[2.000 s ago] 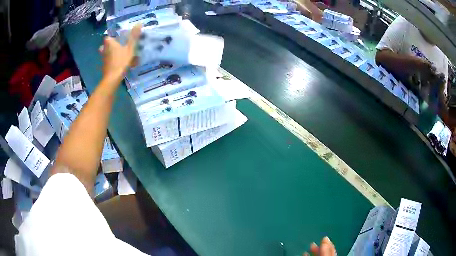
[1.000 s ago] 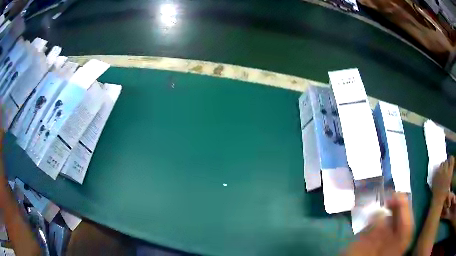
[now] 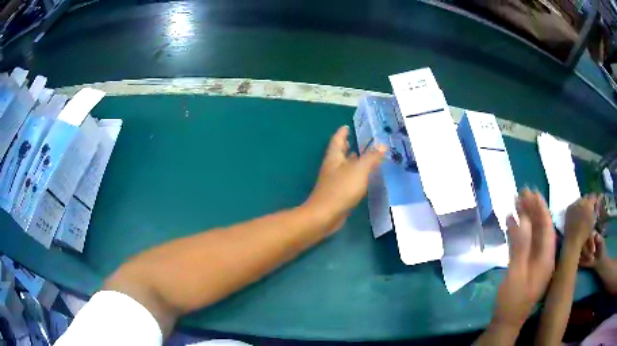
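Several part-open blue-white cartons stand close together right of centre on the green bench. A white-faced carton leans across the middle, a carton with a dark product picture is at its left, and another carton is at its right. White flaps spread towards the front edge. My left hand is at the left side of the group, fingers apart, fingertips at the pictured carton; whether they press on it is unclear. My right hand is upright beside the right carton, slightly blurred, with nothing seen in it.
Erected cartons lean in a row at the left. A loose carton heap is below the bench edge. Another person's hands are at the far right by a white folded piece. A pale edge strip borders the dark green conveyor.
My left hand has come from the far left to the carton group. My right hand has moved from the front flaps to the group's right side. The view has shifted slightly right.
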